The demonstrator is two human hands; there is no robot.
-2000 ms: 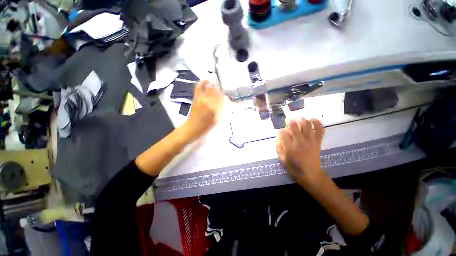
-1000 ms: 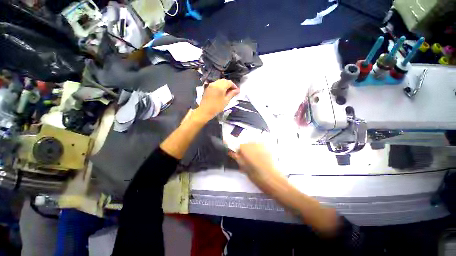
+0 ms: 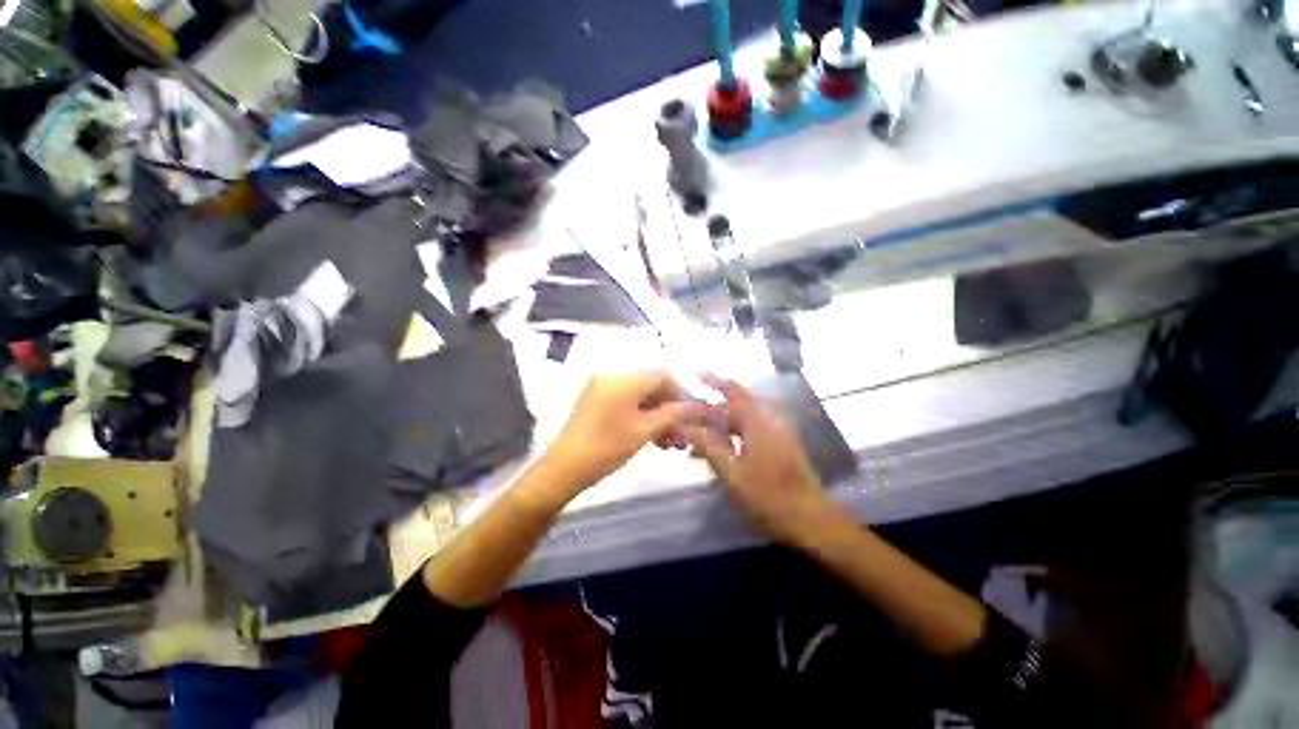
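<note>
My left hand (image 3: 620, 425) and my right hand (image 3: 758, 459) meet just in front of the needle area, fingertips pinched together. What lies between the fingertips is blurred and too small to tell. A dark grey cut piece (image 3: 823, 432) shows beside and behind my right hand, reaching toward the table edge; whether my right hand grips it is unclear. The presser foot and needle area (image 3: 776, 316) is just beyond my hands, blurred. Narrow dark strips (image 3: 581, 302) lie on the white surface left of the needle.
Stacked dark grey panels (image 3: 314, 463) lie at left with a pale fanned bunch (image 3: 278, 342). A crumpled dark heap (image 3: 492, 150) is behind them. The white machine head (image 3: 969, 121) spans the right, with a spare dark piece (image 3: 1019, 299) under its arm. A beige machine (image 3: 89, 513) stands far left.
The view has swung back right. My hands, apart over the strips and panels one second ago, are now together in front of the needle, and a dark grey piece shows by my right hand.
</note>
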